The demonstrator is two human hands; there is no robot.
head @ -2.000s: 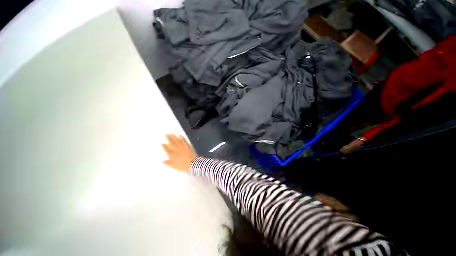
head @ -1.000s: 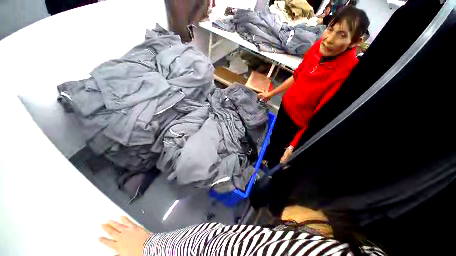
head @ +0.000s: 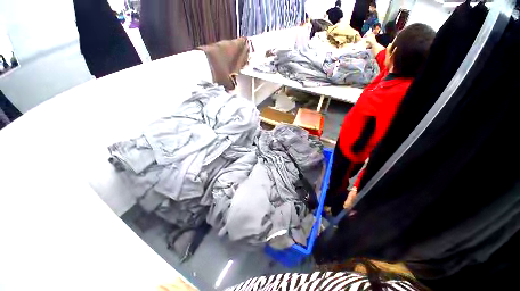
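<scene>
A large pile of grey garments lies heaped beside the white table and over a blue crate. My right hand is cut off by the bottom edge. Only a small blurred patch of skin shows at the table's edge, so its fingers cannot be read. My striped sleeve runs along the bottom. My left hand is out of the picture.
A person in red stands beyond the crate. Black garments hang from a metal rail at the right. Another table behind bears grey garments. Brown cloth hangs near the white table's far end.
The view has lifted, bringing in the back of the room. My right hand has dropped almost out at the bottom. The person in red has turned their head away and raised an arm.
</scene>
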